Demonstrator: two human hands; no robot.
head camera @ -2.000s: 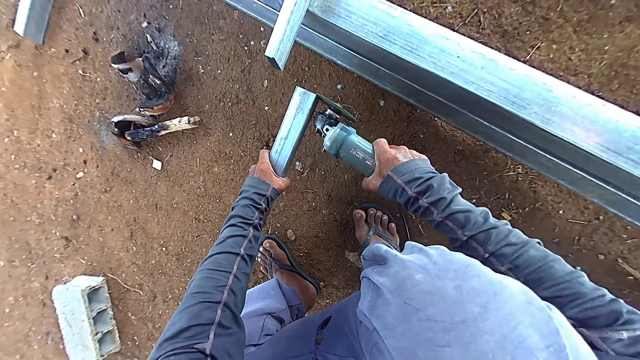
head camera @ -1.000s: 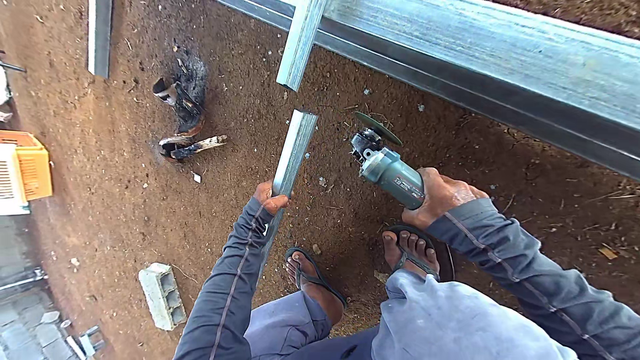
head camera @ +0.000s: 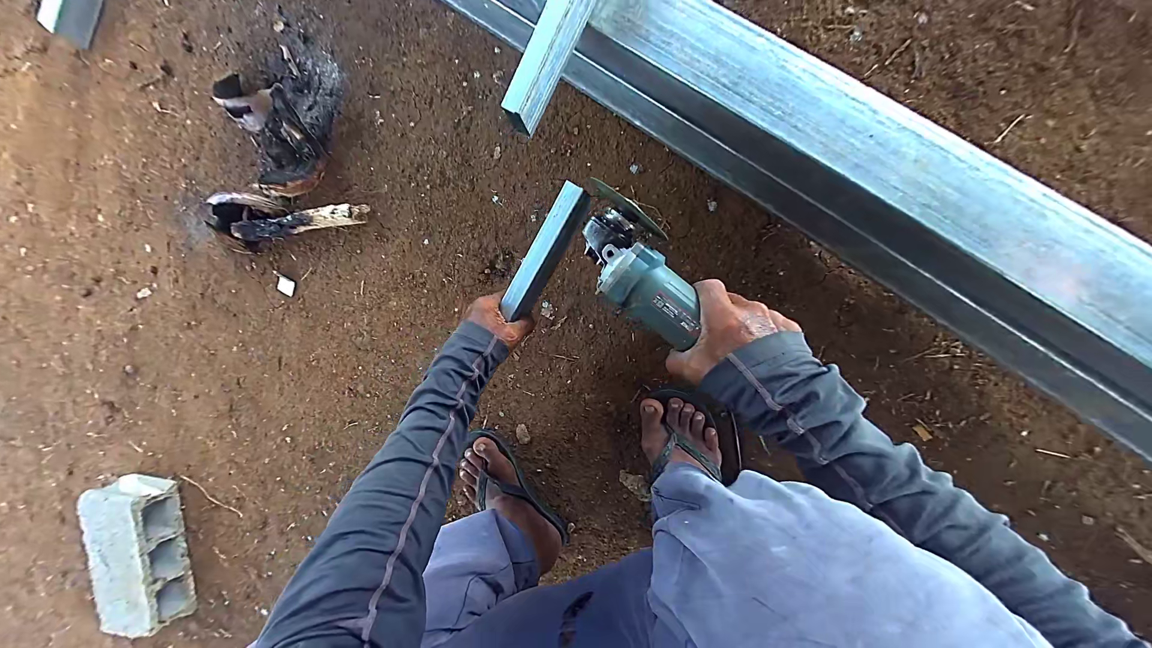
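Observation:
My left hand (head camera: 500, 319) grips a short length of galvanized steel channel or tube (head camera: 546, 250), which points up and to the right from my fist. Around the body of a teal angle grinder (head camera: 650, 292) my right hand (head camera: 733, 328) is closed. The grinder's thin disc (head camera: 628, 207) stands just right of the upper end of the held piece; whether they touch cannot be told. Above the held piece, the end of another galvanized length (head camera: 547, 67) juts down from the long steel profile, apart from it.
A long galvanized steel profile (head camera: 864, 180) lies diagonally across the upper right. Charred wood and ash (head camera: 292, 135) lie at upper left, a hollow concrete block (head camera: 135, 556) at lower left. Another metal piece (head camera: 70, 18) shows at the top left corner. My sandalled feet are below my hands.
Since one second ago, the held metal piece and the grinder have come closer together. The piece's long lower part, seen below my left hand then, no longer shows. The view has shifted.

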